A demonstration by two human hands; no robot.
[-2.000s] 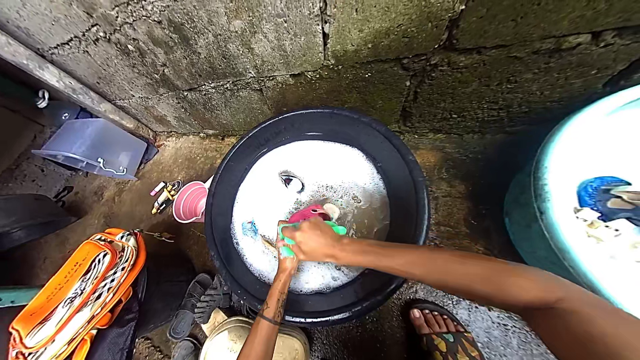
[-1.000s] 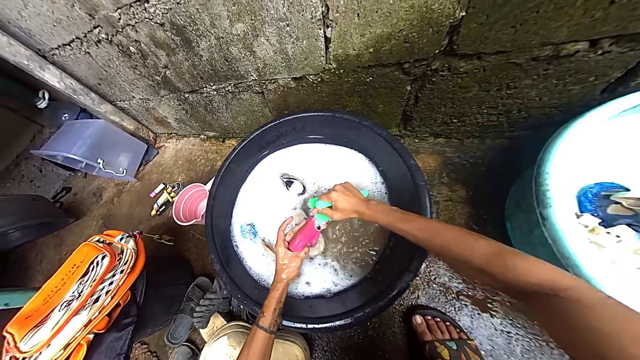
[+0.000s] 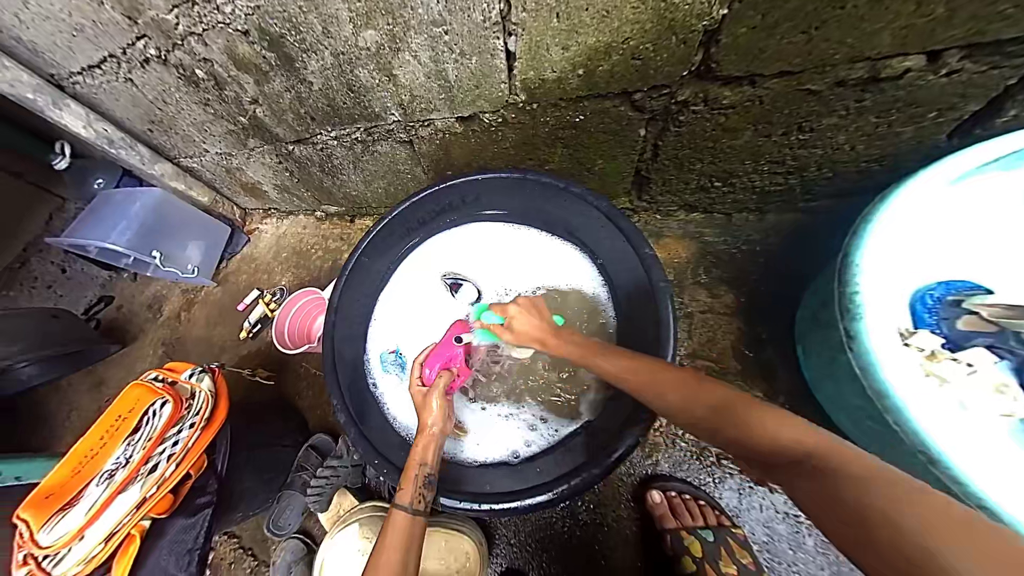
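Observation:
A round black plastic basin (image 3: 648, 280) holds sudsy water with white foam, brownish at the right. Over its middle, my left hand (image 3: 433, 392) grips a bright pink item (image 3: 450, 358), perhaps a rubber shoe, with a small dark spot near its upper end. Just right of it, my right hand (image 3: 524, 322) holds a green brush (image 3: 486, 318) by its handle, the bristles against or close to the pink item's edge. A dark and white object (image 3: 461, 287) pokes out of the foam above, and something blue (image 3: 393, 362) floats at the left.
A pink dipper (image 3: 299, 321) lies left of the basin, beside a clear plastic bin (image 3: 148, 232). Sandals (image 3: 299, 486) and an orange-trimmed bag (image 3: 120, 472) sit at lower left. A large teal tub (image 3: 832, 336) stands right, a cracked block wall (image 3: 448, 96) behind. My sandaled foot (image 3: 700, 524) is below.
Both hands were close together on the pink item, then drew apart. The pink item now shows more fully in my left hand, and my right hand with the brush is lower than one second ago.

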